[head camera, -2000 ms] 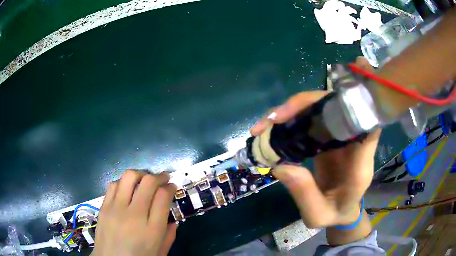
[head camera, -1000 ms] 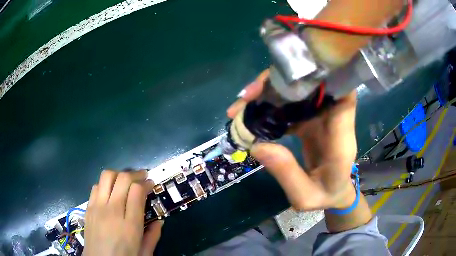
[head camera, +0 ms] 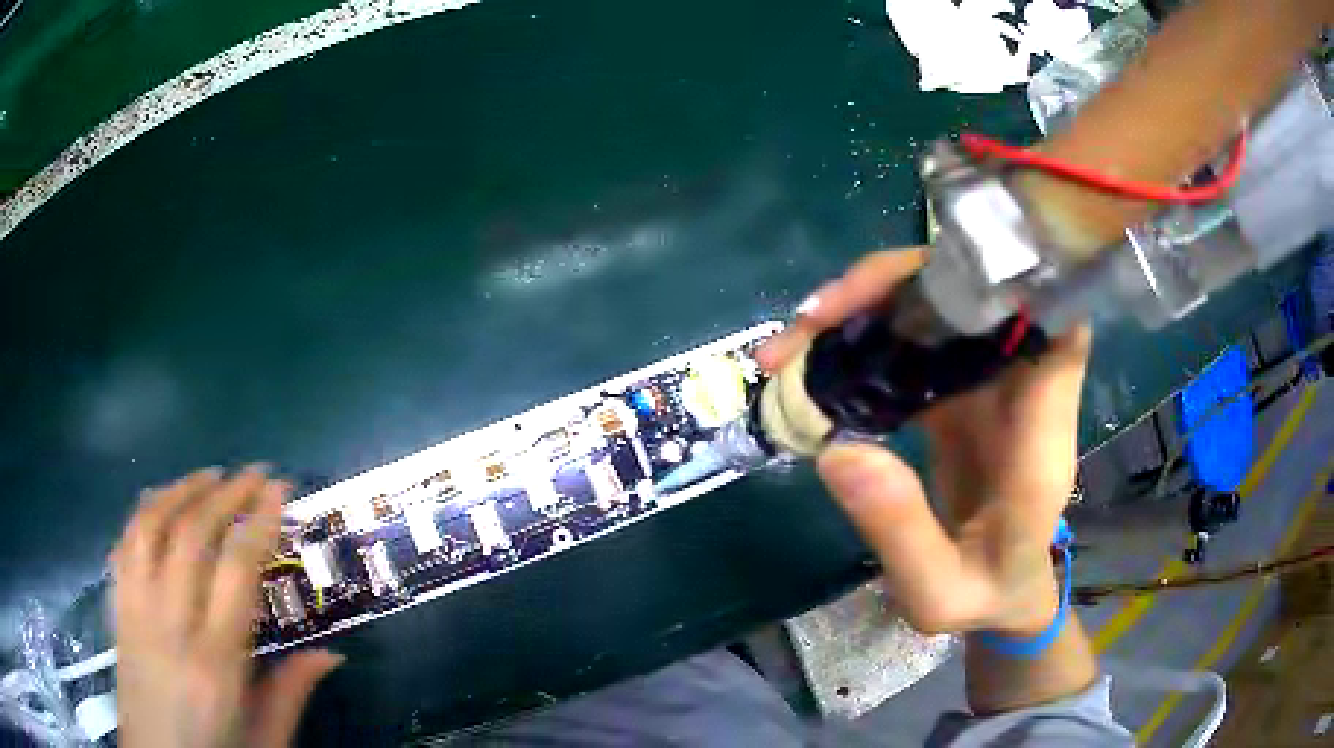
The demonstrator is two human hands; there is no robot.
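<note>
The power strip half-assembly, a long white open housing with a dark board and pale socket blocks, lies slantwise on the dark green bench. My right hand is wrapped around the black and cream glue dispensing gun. The gun's pale nozzle points down-left over the board, close to the yellowish block at the right end. My left hand, slightly blurred, is over the left end of the housing with fingers apart from the thumb. It hides the lead wires partly; whether it touches the housing is unclear.
Crumpled white paper and clear plastic lie at the upper right. The orange-brown hose with red wire runs to the upper right. A clear bag is at lower left. A worn whitish strip borders the brighter green belt.
My left hand has moved left along the housing, uncovering more socket blocks. The gun and my right hand have shifted, with the nozzle now nearer the housing's lower edge. The housing's visible layout has changed.
</note>
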